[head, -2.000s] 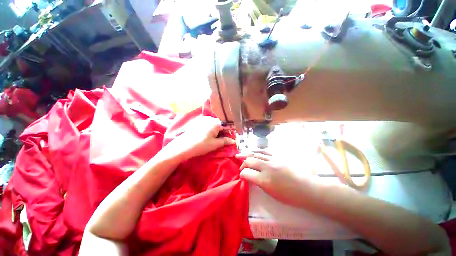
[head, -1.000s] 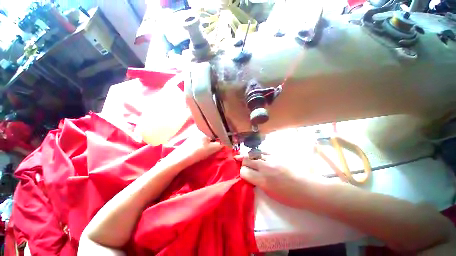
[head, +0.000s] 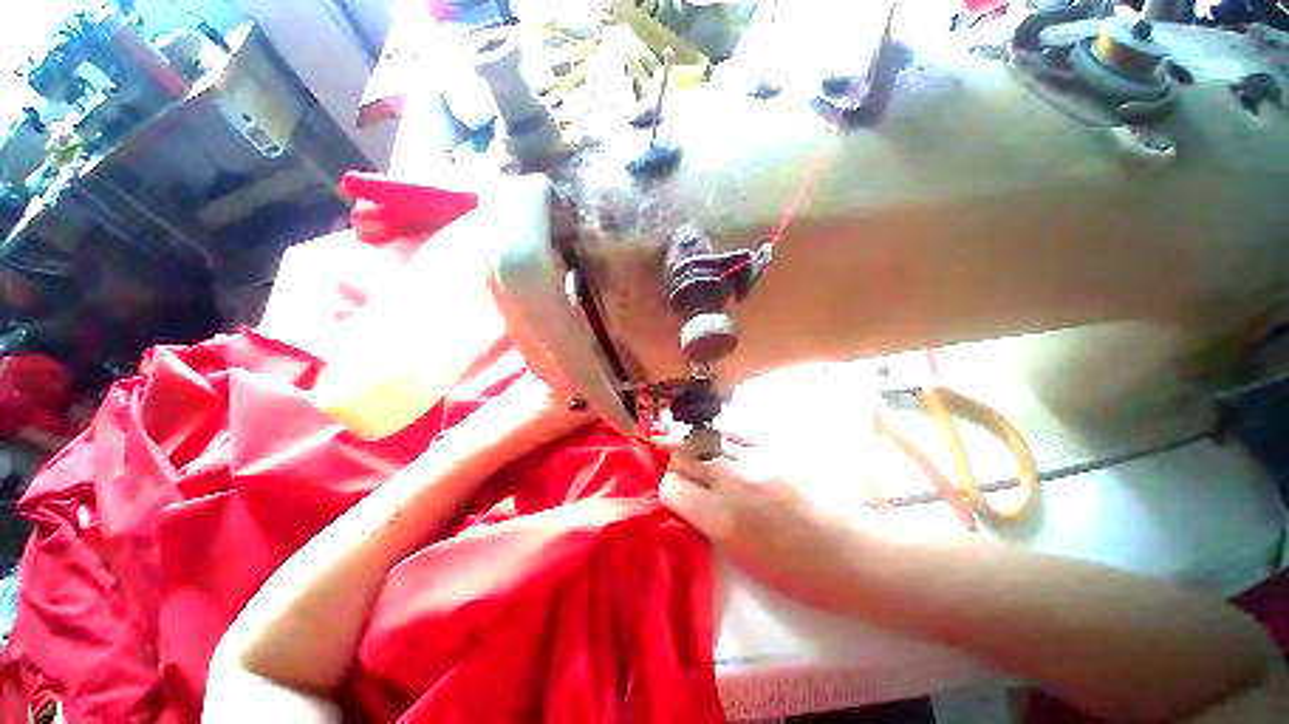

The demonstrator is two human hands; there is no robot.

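Bright red fabric (head: 269, 467) lies in a large bunched heap left of the needle and hangs over the table's front edge. My left hand (head: 554, 410) lies on the fabric just left of the machine head; its fingertips are mostly hidden behind the head. My right hand (head: 711, 488) pinches a gathered part of the fabric in front of the presser foot area. The cream sewing machine (head: 990, 212) stands over the cloth. The needle area is small, overexposed and partly hidden by my right hand. A yellow patch (head: 375, 403) shows beside the red folds.
Snips with yellow-orange loop handles (head: 990, 460) lie on the machine bed (head: 1131, 523) under the arm. A dark tension knob (head: 708, 337) sticks out of the head, with red thread above it. A cluttered shelf (head: 170, 135) stands at the upper left.
The view has shifted and tilted, so the machine head appears further left and lower. My left hand has slid further behind the head. My right hand still pinches the fabric near the needle.
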